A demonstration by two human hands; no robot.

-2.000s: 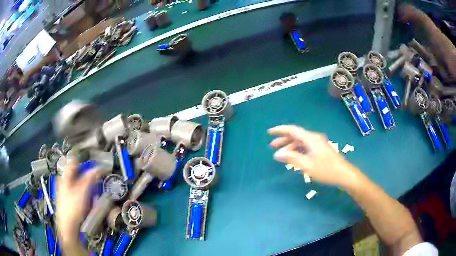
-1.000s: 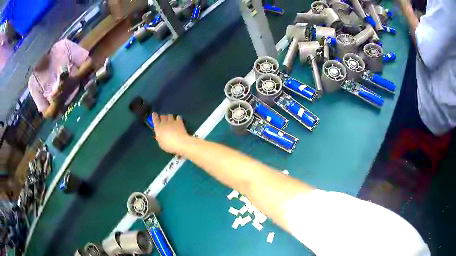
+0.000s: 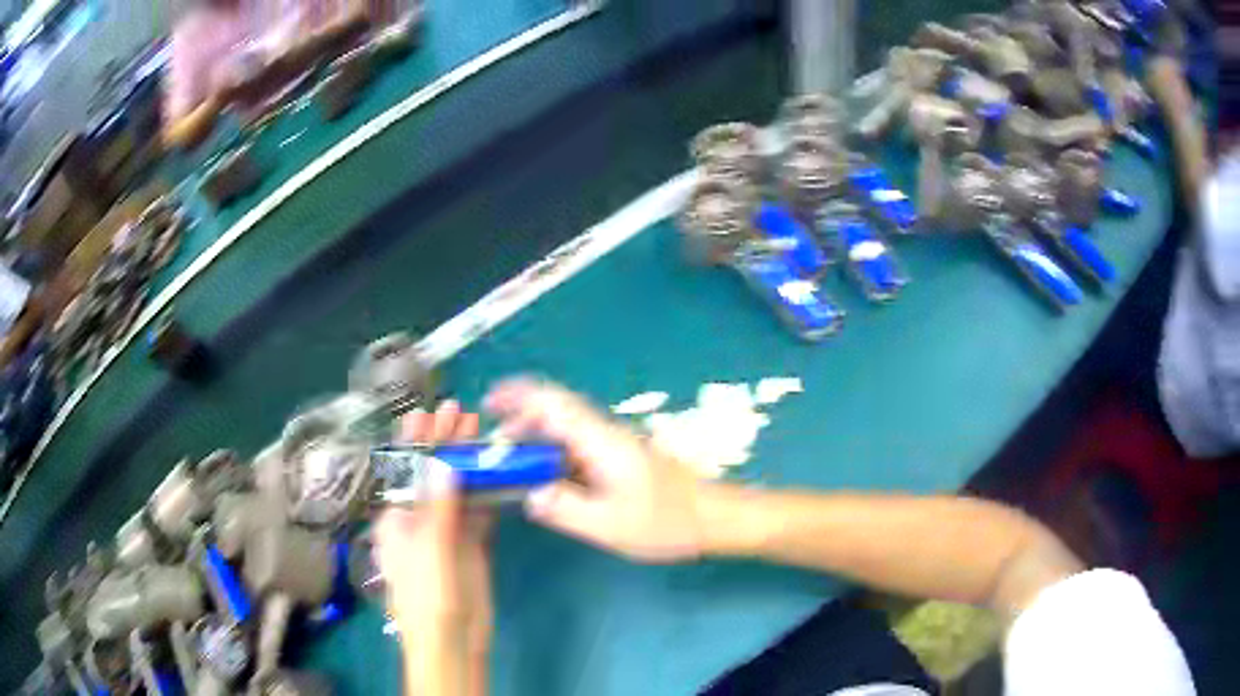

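Note:
A fan unit (image 3: pixel 326 469) with a round spoked head and an open handle showing a blue battery (image 3: pixel 506 465) is held over the bench, its head to the left. My left hand (image 3: pixel 438 544) grips it from below around the handle, near the circuit board. My right hand (image 3: pixel 605 476) is at the battery end, thumb and fingers around the end of the handle. The view is blurred, so finger contact is unclear. A pile of white adhesive pads (image 3: pixel 721 428) lies on the green bench (image 3: pixel 626 598) beyond my right hand.
Fan units with brown heads are heaped at lower left (image 3: pixel 143 598). Several open units (image 3: pixel 796 292) lie lined up at right, with another heap (image 3: pixel 1006 82) behind. The dark conveyor (image 3: pixel 394 231) runs beyond the pale edge. A person's arm (image 3: pixel 1183 129) shows at far right.
My right hand has come back from over the conveyor to the fan unit over the bench. My left hand has come into view, holding the unit. The view has turned left.

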